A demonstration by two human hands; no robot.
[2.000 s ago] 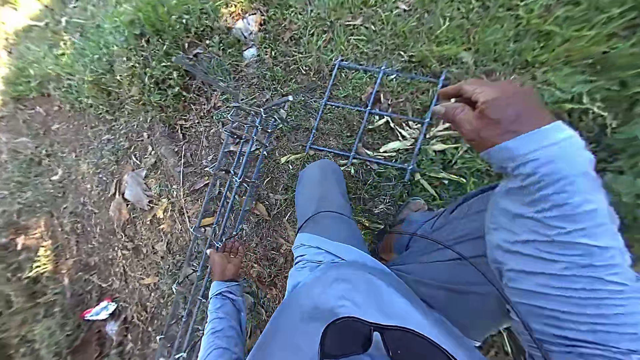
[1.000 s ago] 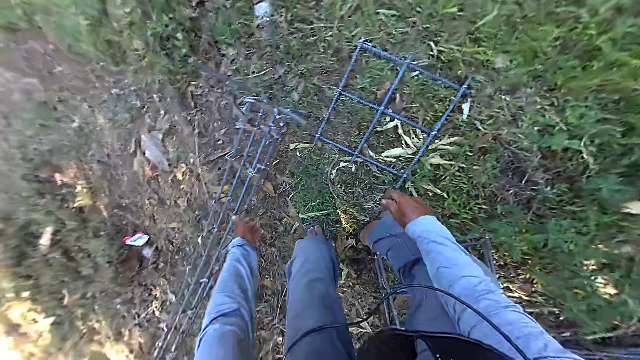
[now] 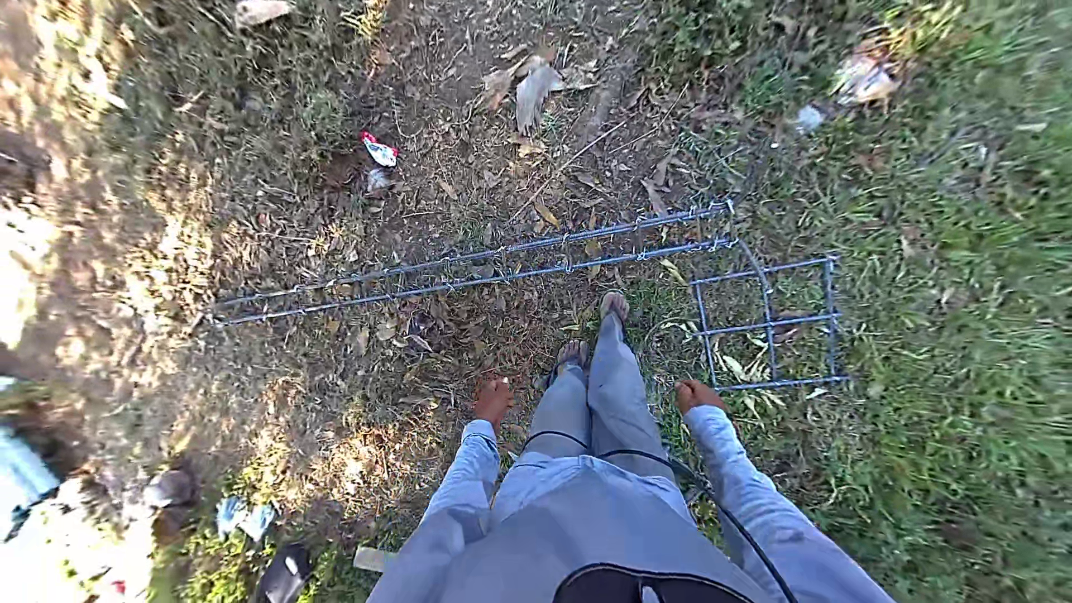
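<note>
A long rebar cage (image 3: pixel 519 260) with wire stirrups lies on the ground ahead of my feet, running from left to right. A square grid of tied rebar (image 3: pixel 770 322) lies in the grass at its right end, and a bent bar crosses over it. My left hand (image 3: pixel 494 400) hangs beside my left leg, below the cage and apart from it; its fingers are curled and whether it holds anything cannot be told. My right hand (image 3: pixel 697 395) is beside my right leg, near the grid's lower left corner, its fingers curled with nothing visible in them.
My sandalled feet (image 3: pixel 614 306) stand on grass and dry leaves just below the cage. A red and white wrapper (image 3: pixel 379 151) and a dry leaf (image 3: pixel 534 92) lie beyond the cage. A dark object (image 3: pixel 286 574) and a pale block (image 3: pixel 374 559) lie at the lower left.
My left hand has come away from the rebar cage, which it was at two seconds ago. My right hand has left the edge of the grid. The view has turned strongly.
</note>
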